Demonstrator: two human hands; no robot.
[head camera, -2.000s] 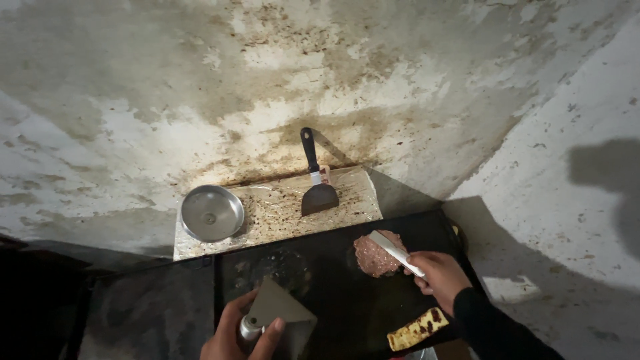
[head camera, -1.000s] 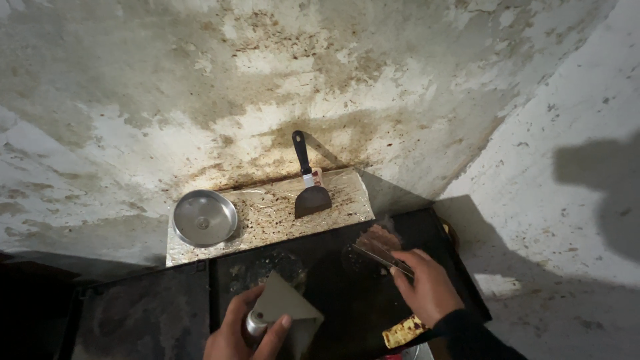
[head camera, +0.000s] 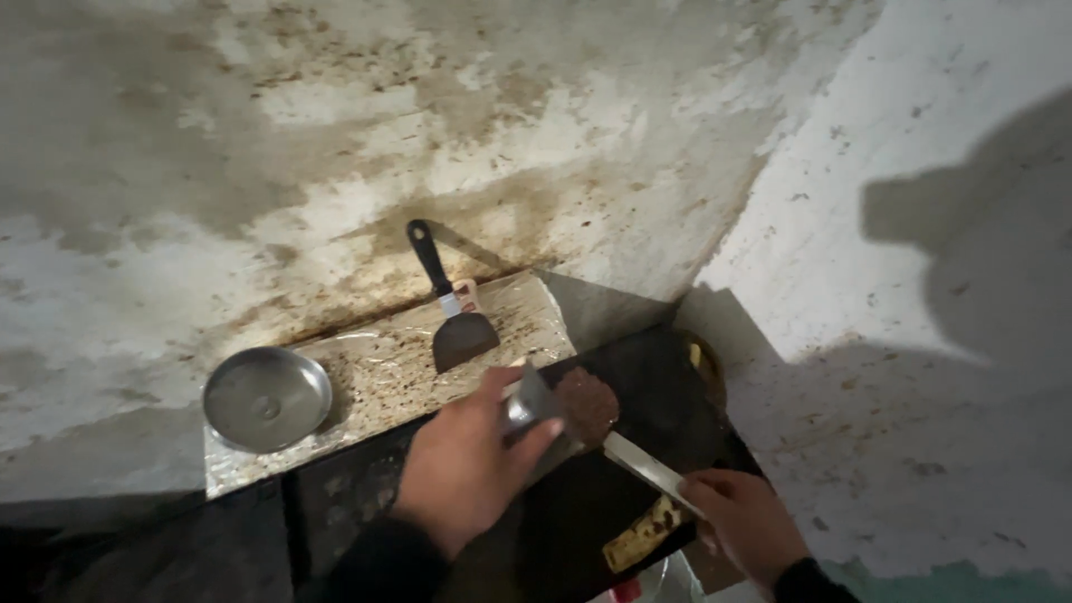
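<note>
My left hand (head camera: 473, 456) grips a metal burger press or scraper (head camera: 532, 410), blurred, right beside a ground meat patty (head camera: 588, 404) on the black griddle (head camera: 561, 536). My right hand (head camera: 741, 519) holds a light-coloured flat spatula (head camera: 649, 466), its far end at the patty's lower edge. Whether that end is under the meat cannot be told. A browned yellowish slab of food (head camera: 641, 538) lies on the griddle near its front edge, just left of my right hand and partly behind the spatula.
Behind the griddle a foil-covered ledge (head camera: 377, 368) holds a round metal lid or bowl (head camera: 268, 399) and a black-handled wide scraper (head camera: 465, 339) leaning on the stained wall (head camera: 335, 167). A yellowish round object (head camera: 706, 364) sits at the griddle's back right corner.
My left hand has moved right and up with its metal tool, from the griddle's middle to the patty. My right hand's spatula, over the patty before, is now at its lower edge.
</note>
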